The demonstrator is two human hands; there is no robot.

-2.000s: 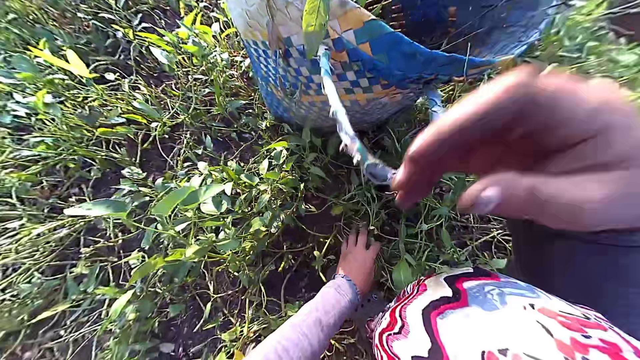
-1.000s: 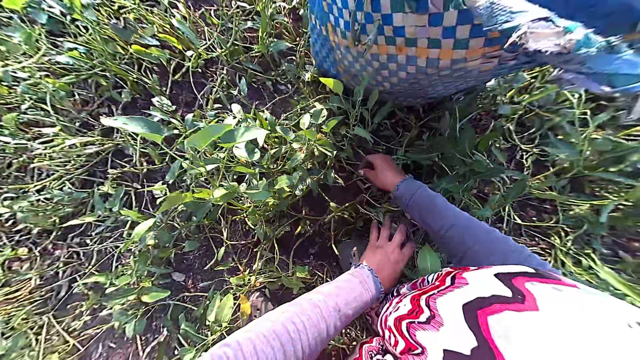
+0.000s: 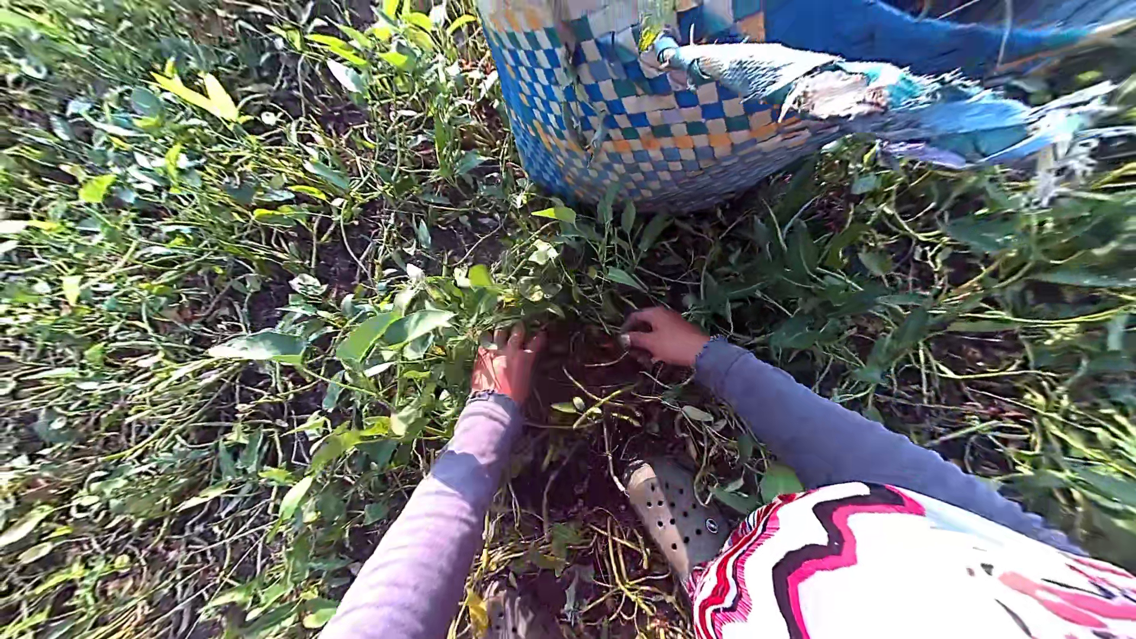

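My left hand [image 3: 506, 362], in a long mauve sleeve, reaches down into green leafy vines [image 3: 399, 333] left of a dark patch of soil [image 3: 586, 355]. Its fingers are partly spread against the foliage. On the right side of that patch, my right hand [image 3: 658, 337] is low among the stems with thumb and fingers curled toward each other; whether something small lies between them cannot be told. Beyond both hands stands a woven plastic basket [image 3: 639, 124] in blue, white and orange checks, with a frayed blue strip along its rim.
Low vines and stems cover the ground on every side. Close to my body are a perforated clog [image 3: 670, 515] and, partly hidden, another [image 3: 515, 612]. A white, red and black patterned cloth [image 3: 870, 568] fills the lower right.
My right hand has come down from in front of the camera to the ground. Since a second ago, my left hand has moved away from my body, deeper into the vines.
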